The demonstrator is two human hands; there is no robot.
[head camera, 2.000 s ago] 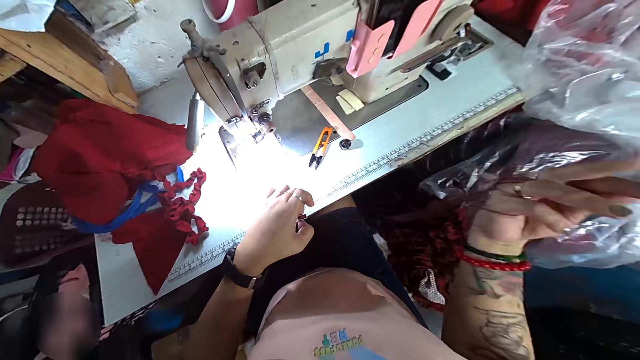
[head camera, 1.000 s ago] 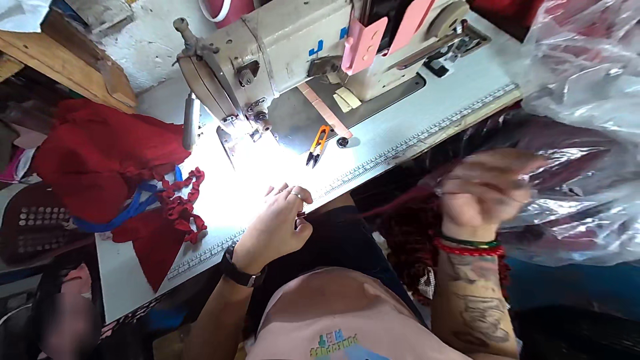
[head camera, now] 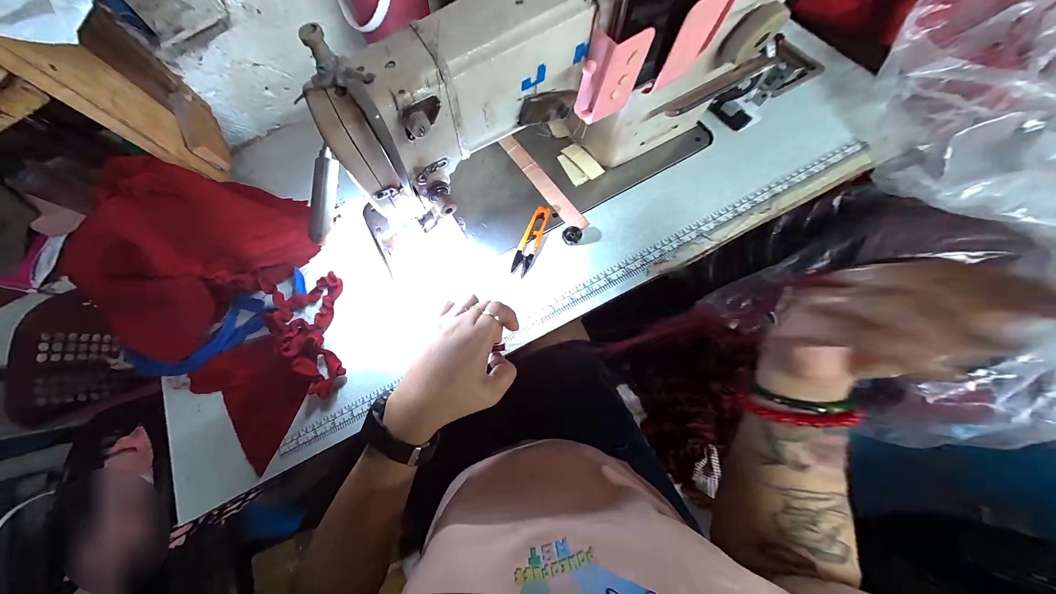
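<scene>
My left hand point(head camera: 458, 363) rests at the front edge of the sewing table point(head camera: 198, 462), fingers curled, a small dark red bit showing by the thumb; its grip is unclear. My right hand point(head camera: 899, 322), blurred, is over clear plastic bags point(head camera: 973, 173) at the right, and whether it holds anything cannot be told. Dark red material point(head camera: 685, 330) stretches beside it. An industrial sewing machine point(head camera: 495, 74) has its lamp lit at the needle. Orange thread snips point(head camera: 530, 239) lie on the table near a small black bobbin-like part point(head camera: 572, 236).
Red fabric point(head camera: 190, 247), a blue strap point(head camera: 235, 334) and a ruffled red strip point(head camera: 309, 330) lie at the table's left. A measuring tape point(head camera: 685, 239) runs along the front edge. A wooden shelf point(head camera: 124, 99) stands at the upper left, and a perforated dark basket point(head camera: 66, 363) below it.
My right hand moved left off the plastic bags, with a dark red strand stretched beside it, and is now back over them at the right. My left hand has stayed at the table edge.
</scene>
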